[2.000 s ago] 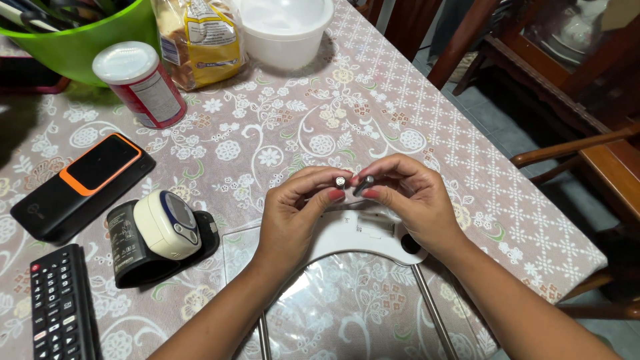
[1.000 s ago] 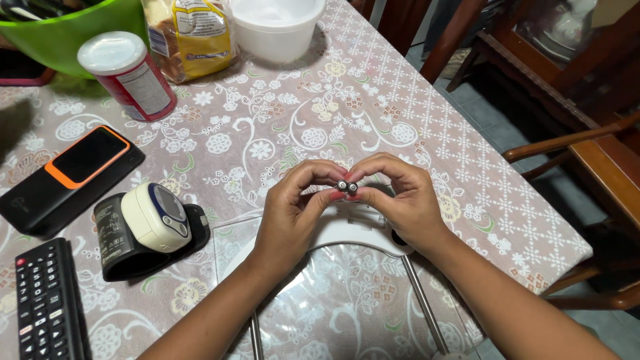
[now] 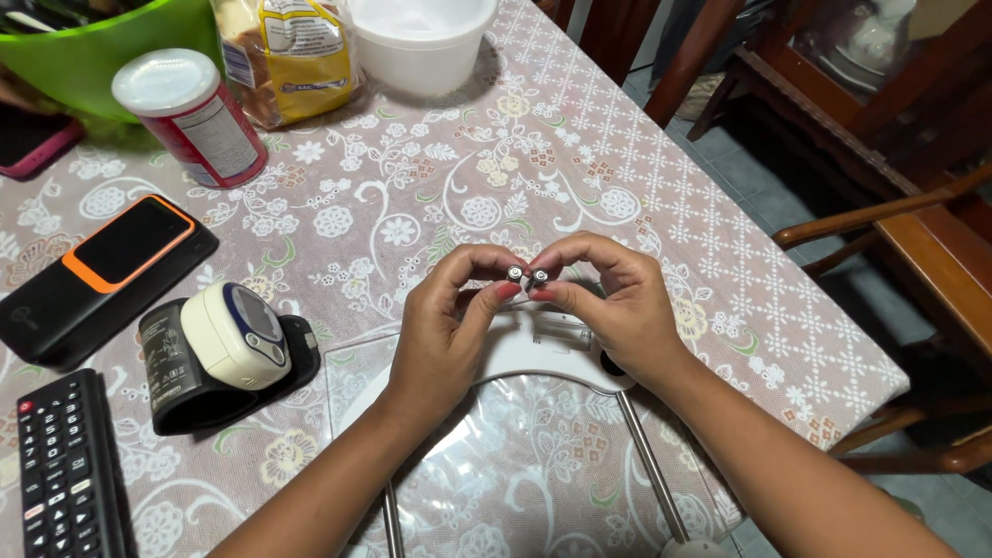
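Observation:
Between thumb and fingertips, my left hand [image 3: 457,325] holds a small cylindrical battery [image 3: 514,273], its end facing me. My right hand [image 3: 620,302] pinches a second battery [image 3: 539,276] close beside the first. Both hands are above a glass bathroom scale [image 3: 465,465], which lies underside up with a white curved plastic housing [image 3: 519,360] and metal bars [image 3: 655,473]. An uncovered battery compartment [image 3: 562,332] shows in the housing, partly behind my right hand; whether it holds anything is unclear.
On the patterned tablecloth, left, are a wrist blood pressure monitor [image 3: 236,333], a remote control [image 3: 66,473] and a black device with orange trim [image 3: 116,271]. Behind stand a red canister [image 3: 201,132], bagged bread [image 3: 291,62], a white bowl [image 3: 422,46] and a green bowl [image 3: 85,66]. Wooden chairs [image 3: 876,209] stand right.
The two batteries have come from slightly apart to close side by side, ends facing me. Both hands have kept hold of them above the scale.

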